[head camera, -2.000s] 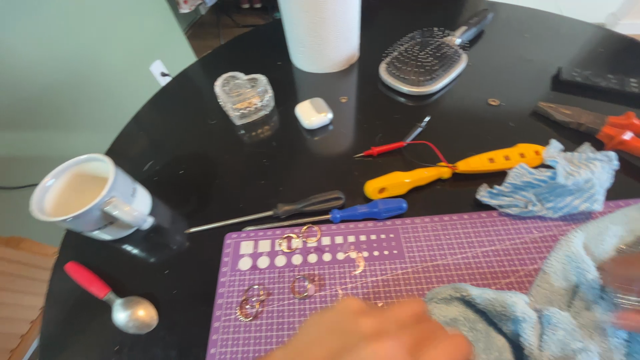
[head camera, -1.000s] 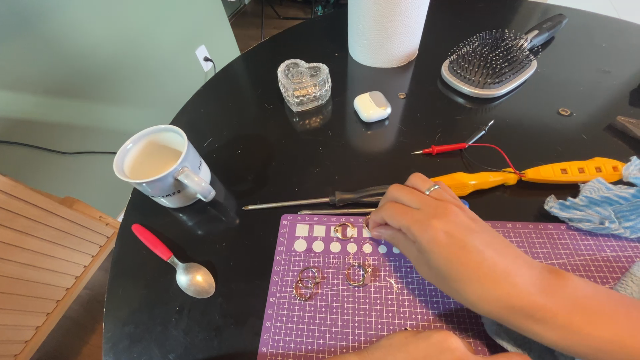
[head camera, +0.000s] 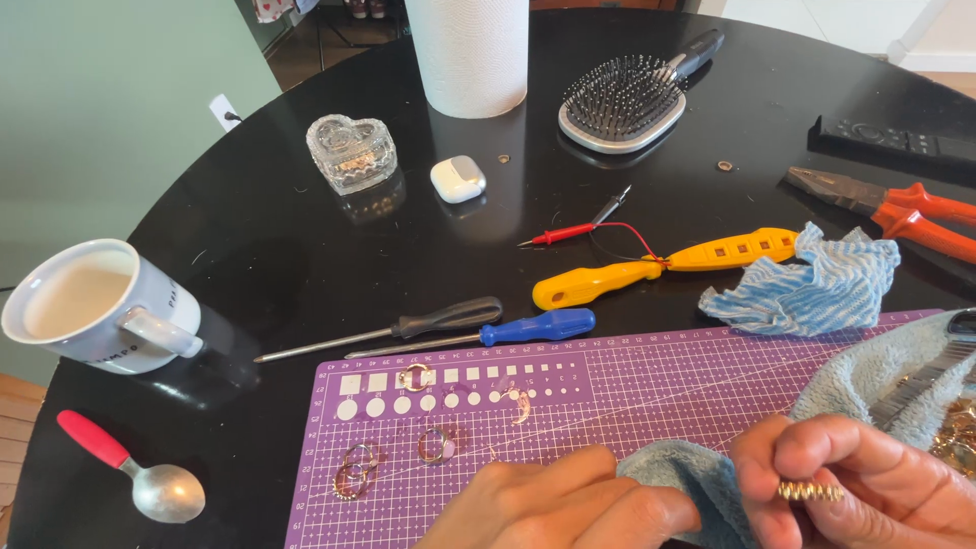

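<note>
Between the thumb and fingers of my right hand (head camera: 862, 480) is a gold-coloured ridged ring (head camera: 810, 492), held over a blue-grey towel (head camera: 831, 389). My left hand (head camera: 557, 503) rests at the towel's near left part with fingers curled; whether it pinches the cloth cannot be told. On the purple cutting mat (head camera: 625, 396) lie a gold ring (head camera: 415, 377), a ring with a pink stone (head camera: 435, 446), overlapping rings (head camera: 354, 473) and a small curved piece (head camera: 521, 408). Gold-coloured jewellery (head camera: 957, 435) lies in the towel at the right edge, beside a comb-like dark object (head camera: 915, 389).
Around the mat are a mug (head camera: 164, 305), a red-handled spoon (head camera: 168, 492), black (head camera: 450, 316) and blue (head camera: 537, 328) screwdrivers, a yellow tester (head camera: 598, 284), a striped cloth (head camera: 816, 290) and pliers (head camera: 900, 210). Farther back stand a glass heart box (head camera: 352, 156), paper roll (head camera: 473, 53) and hairbrush (head camera: 625, 107).
My left hand has moved from the rings near the mat's top edge down to the towel. My right hand, holding the ridged ring, now shows at the lower right.
</note>
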